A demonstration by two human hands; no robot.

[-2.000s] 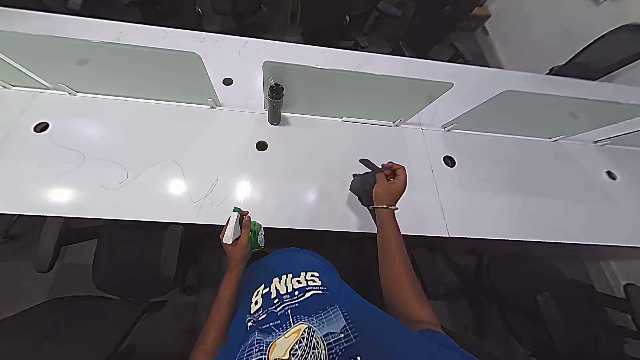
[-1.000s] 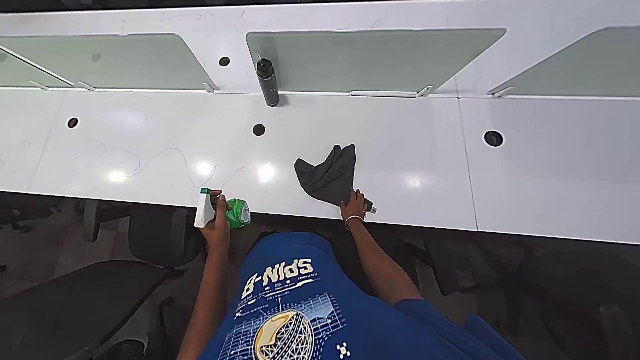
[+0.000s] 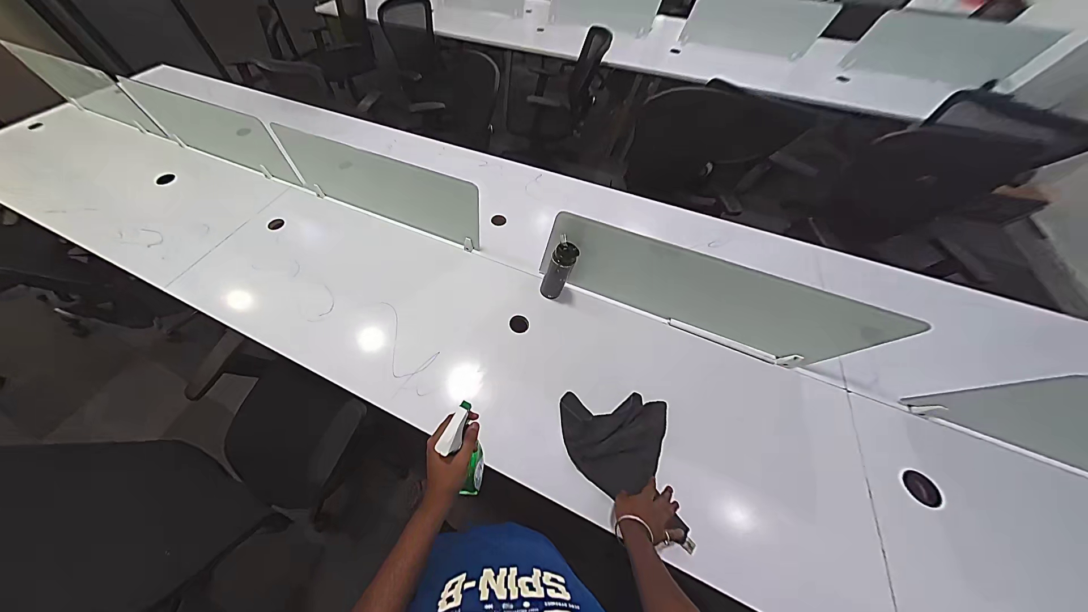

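My left hand [image 3: 450, 455] grips a spray bottle [image 3: 473, 472] with a white trigger head and a green body, held at the front edge of the white desk [image 3: 722, 408]. On the desktop to its right, my right hand [image 3: 648, 512] holds the lower end of a dark grey cloth [image 3: 616, 442], which spreads out away from me on the surface. A small tag-like end of the cloth shows beside that hand. Farther back, a dark bottle [image 3: 557, 270] stands upright by a frosted divider panel. Thin wavy lines mark the desk left of the cloth.
Frosted divider panels [image 3: 731, 289] run along the middle of the long desk. Round cable holes [image 3: 518, 324] dot its top. Office chairs [image 3: 293, 433] stand close to the front edge at the left. More chairs [image 3: 714, 127] and another white desk [image 3: 680, 59] are beyond.
Two seconds ago the cloth was bunched in my right hand; since then it has been spread on the desktop. The view has turned and now takes in more of the room.
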